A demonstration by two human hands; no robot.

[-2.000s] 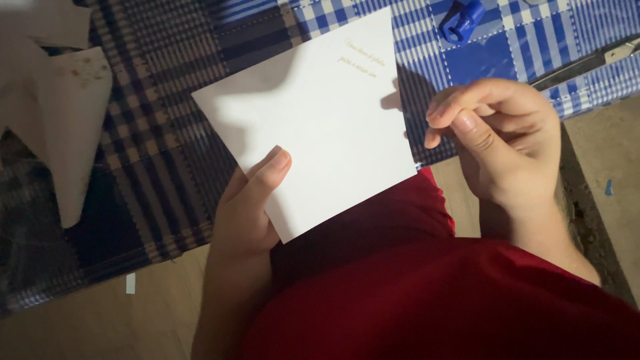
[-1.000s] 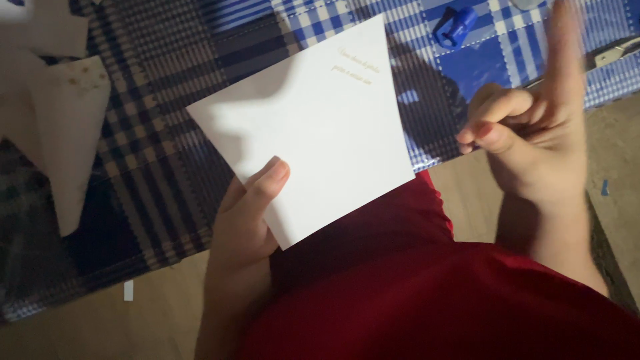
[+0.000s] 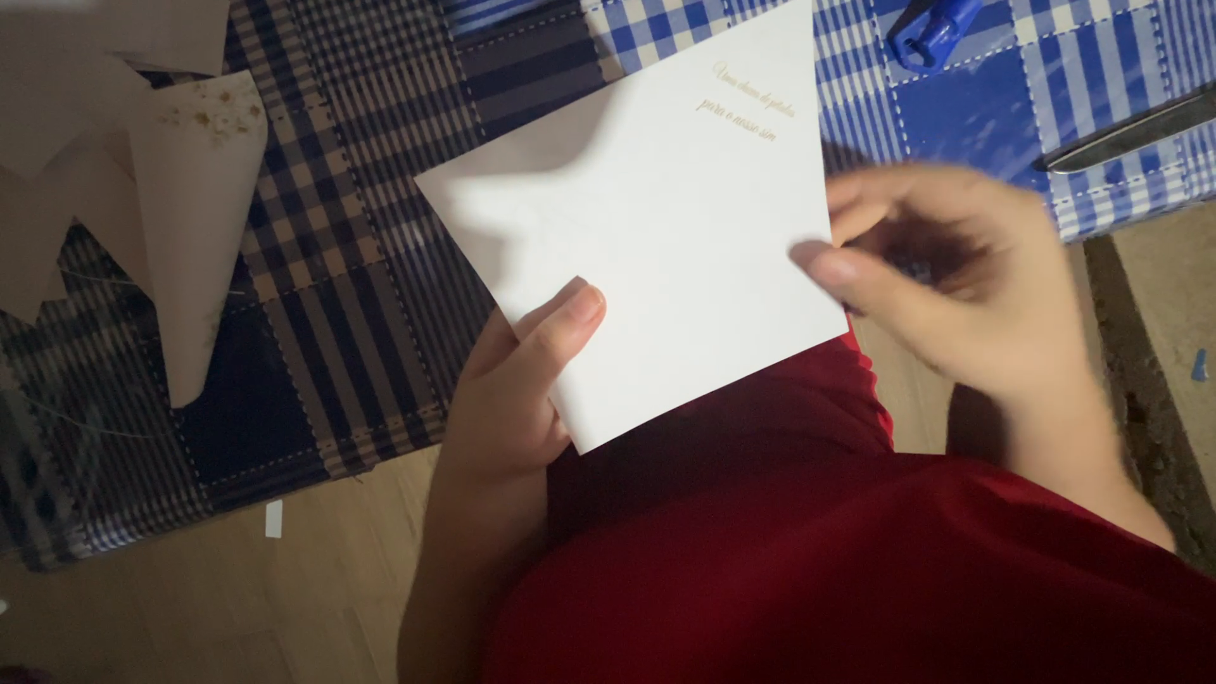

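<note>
A square white sheet of paper or card point(image 3: 655, 228), with two lines of gold script near its top right corner, is held tilted over my lap. My left hand point(image 3: 522, 380) grips its lower left edge, the thumb on top and the other fingers mostly hidden beneath. At the right edge is my right hand point(image 3: 950, 266), slightly blurred, with its thumb over the sheet's margin and its fingers curled at the side; whether it pinches the paper I cannot tell. White paper cones point(image 3: 195, 228) lie at the left, the nearest with gold specks near its wide end.
A blue-checked tablecloth point(image 3: 323, 380) covers the table under a shiny surface. Beyond my right hand lie a blue plastic object point(image 3: 931, 33) and a metal blade, possibly a knife or scissors point(image 3: 1140, 128). A small white scrap point(image 3: 274, 520) is on the floor below the table edge.
My right hand, which was away from the sheet with its index finger raised, has come back left to the sheet's right edge. My left hand keeps its hold on the sheet.
</note>
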